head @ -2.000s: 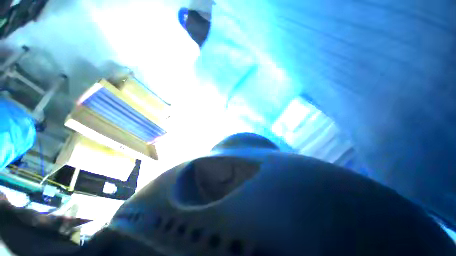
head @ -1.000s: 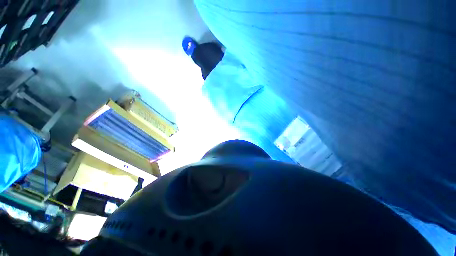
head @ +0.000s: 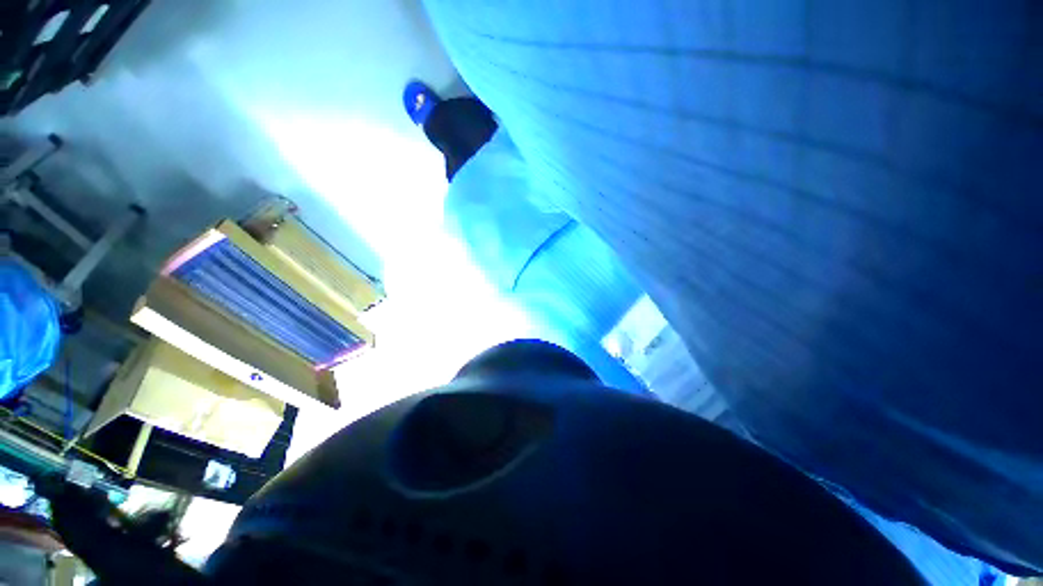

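Note:
Neither of my hands can be made out. A large dark rounded object, with an oval recess and a row of small holes, fills the bottom centre and blocks the view. Blue lined smock cloth fills the right side. An open brown carton with a blue ribbed liner stands at the left. A dark, blurred shape lies at the lower left; I cannot tell what it is.
A person's blue sleeve or leg and dark shoe show at upper centre. Metal frame legs and a blue-covered stool or seat are at far left. A black crate is at top left. The floor glares white.
The view has shifted and tilted; the smock cloth now covers more of the upper right. The dark shape at the lower left has changed outline. The carton stays at the left.

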